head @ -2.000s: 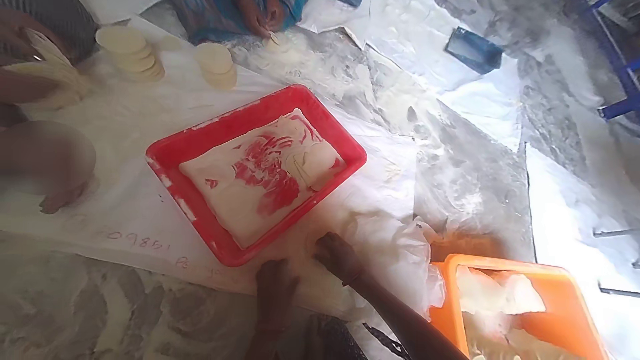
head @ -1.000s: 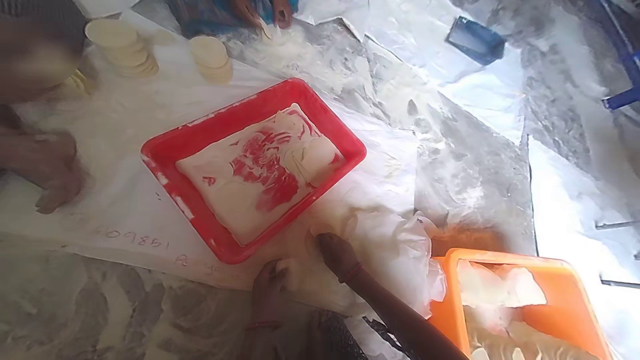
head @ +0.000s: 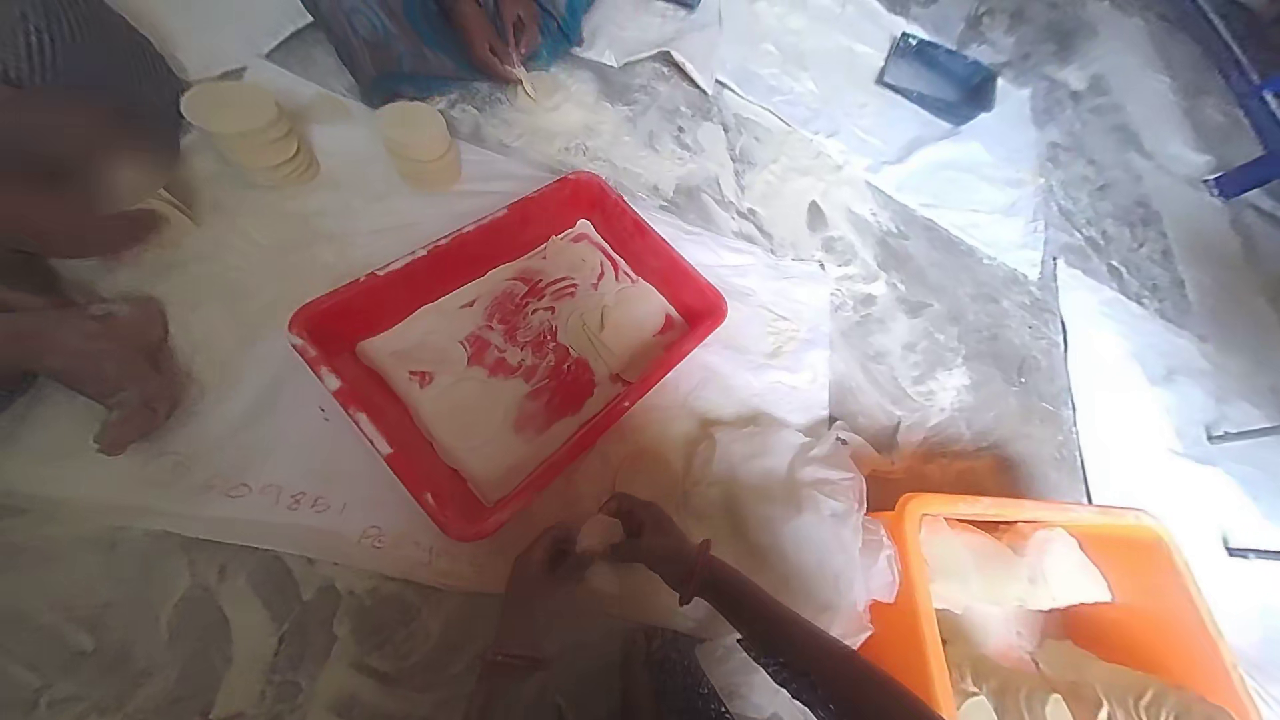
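Observation:
Just below the red plastic tray, my left hand (head: 548, 560) and my right hand (head: 645, 535) are close together, their fingers on a small pale piece of dough (head: 599, 535) between them. The red plastic tray (head: 340, 385) lies tilted on a white sheet (head: 260, 400). White flour (head: 480, 430) partly covers its bottom, and a pale dough piece (head: 632, 318) lies at its right end. To the right stands an orange plastic crate (head: 1150, 570) with pale dough or flour and a plastic bag (head: 1060, 570) inside.
Stacks of pale round discs (head: 235, 110) stand at the upper left. A co-worker's hand and foot (head: 130, 370) are at the left; another co-worker's hands (head: 500, 35) work at the top. A dark blue tray (head: 938, 78) lies at the upper right. Crumpled clear plastic (head: 790, 510) lies beside the crate.
My hands were apart below the red tray; they have come together at a small pale piece. The co-worker at the left has moved an arm.

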